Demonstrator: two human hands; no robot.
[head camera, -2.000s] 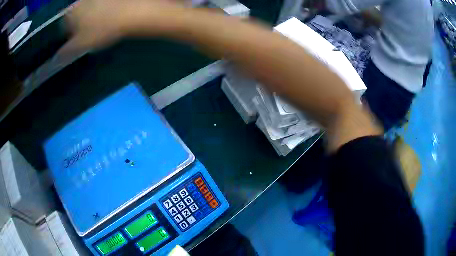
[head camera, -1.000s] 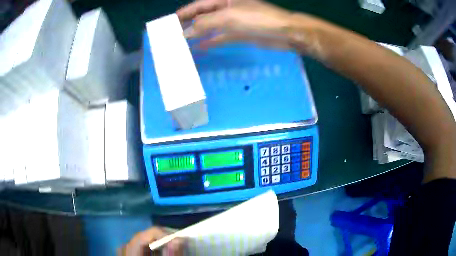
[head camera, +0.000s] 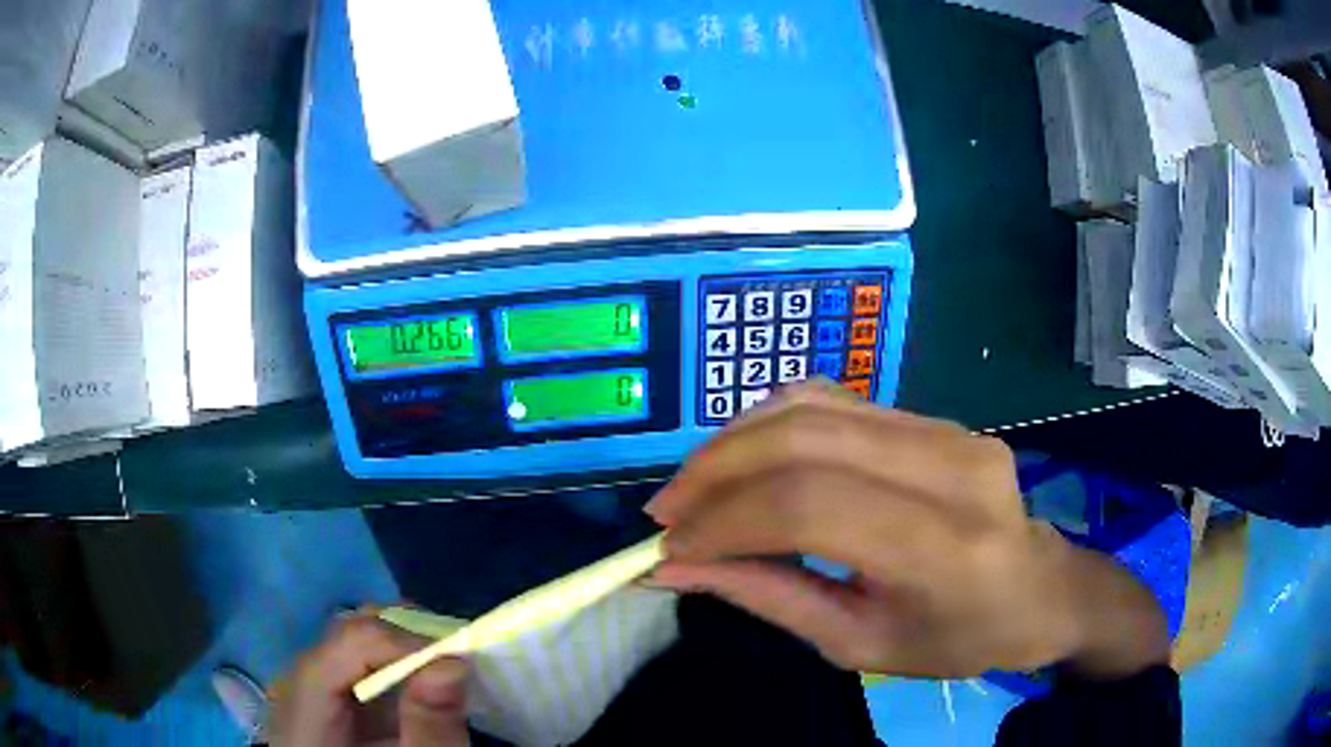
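A white product box (head camera: 438, 91) lies on the blue weighing pan (head camera: 701, 161) of the counting scale, at its left side. The weight display (head camera: 412, 342) reads about 0.266; the other two green windows show 0. My left hand (head camera: 372, 686), cut off by the bottom edge, holds the pale yellow-edged sticker sheet (head camera: 548, 664) below the scale. My right hand (head camera: 861, 525) is in front of the keypad's lower edge, its thumb and fingertips pinched on the sheet's upper right corner. Whether a sticker is between the fingertips cannot be told.
White stacked boxes (head camera: 219, 277) stand left of the scale. An untidy pile of white boxes or trays (head camera: 1241, 248) lies at the right on the dark green conveyor (head camera: 971, 277). A blue plastic stool (head camera: 1146, 547) is low at right, and a dark brown carton (head camera: 110, 598) low at left.
My right hand has left the box on the pan and come down to the sheet. The left display window now reads about 0.266. The view has shifted, with the scale higher in it.
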